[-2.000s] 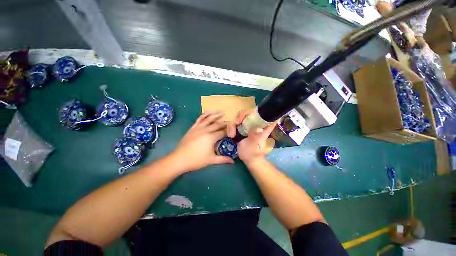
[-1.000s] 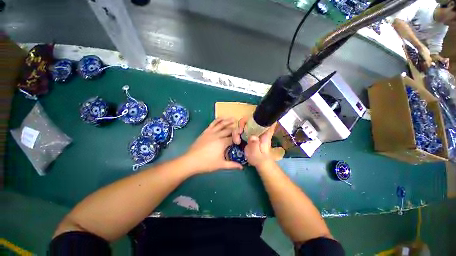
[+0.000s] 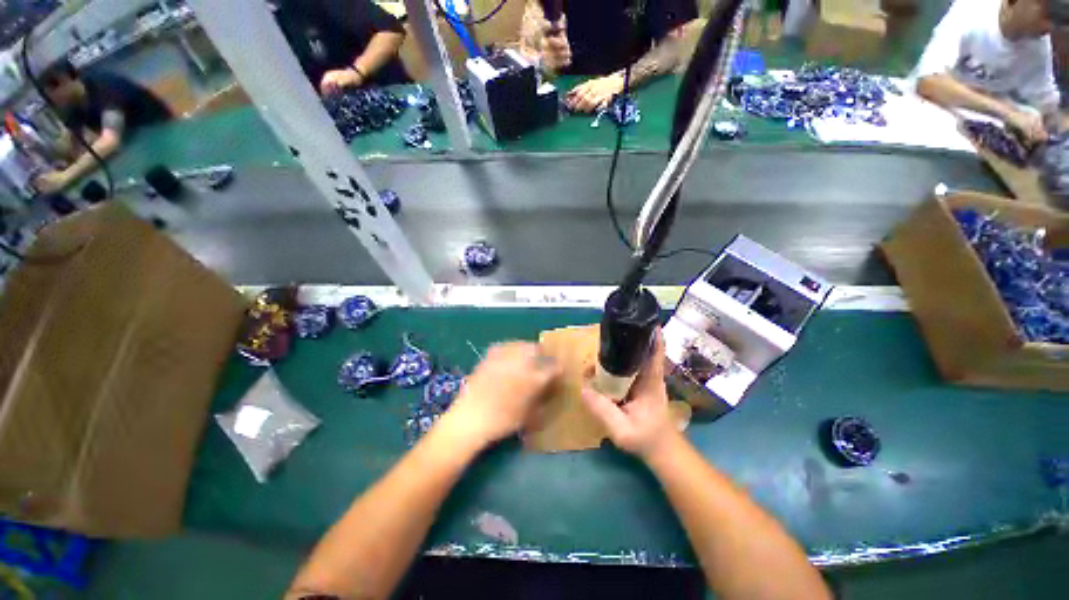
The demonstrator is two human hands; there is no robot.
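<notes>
My right hand (image 3: 639, 404) is closed around the electric screwdriver (image 3: 630, 328), black with a cream nose, held nearly upright over the tan cardboard pad (image 3: 565, 424). My left hand (image 3: 510, 387) is blurred at the pad's left edge, back of the hand up, fingers curled; whether it holds anything is hidden. No round unit shows on the pad or under the screwdriver. Several blue patterned round units (image 3: 410, 366) with pale cords lie left of my left hand, the nearest partly behind it. The white-grey screw feeder (image 3: 750, 311) stands just right of the screwdriver.
A dark blue unit (image 3: 855, 441) lies right of the feeder, and a parts carton (image 3: 938, 316) beyond it. A grey bag (image 3: 267, 428), dark red-brown bag (image 3: 270, 322) and large carton (image 3: 106, 363) are left. Behind runs a conveyor (image 3: 539, 211); people work opposite.
The view has tilted up, showing the opposite bench. My left hand has left the unit under the screwdriver and moved left; that unit no longer shows. The screwdriver is now more upright, still in my right hand.
</notes>
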